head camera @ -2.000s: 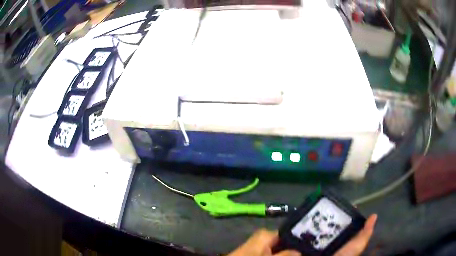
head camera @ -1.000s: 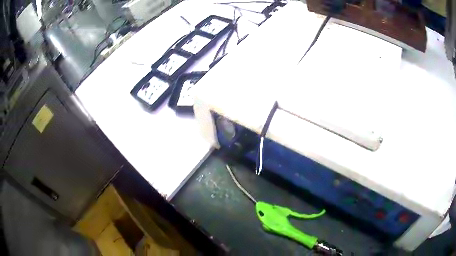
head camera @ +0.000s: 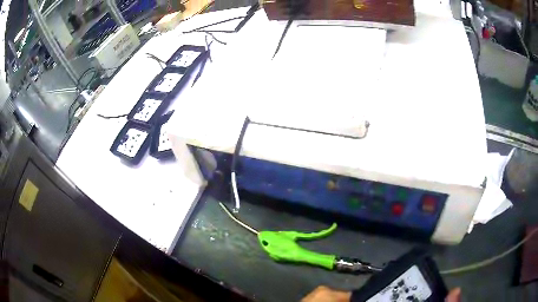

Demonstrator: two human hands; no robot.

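Observation:
A black square lamp housing with a white, dotted board faces up at the bottom right, cut off by the lower edge. My left hand is at its left side and my right hand at its right side; both are mostly out of the picture, and the lamp is held between them. A bright green air blow gun lies on the dark bench left of the lamp. The white bench machine stands behind it, its blue panel facing me.
Several lamps lie in a row on the white surface at left. A black cord hangs over the machine's front. A brown tray is on the machine's back. Crumpled white paper lies at its right.
The view swung left, then partly back. The lamp and hands left the picture and now show again at the bottom right, lower than before. The green panel lights no longer look lit.

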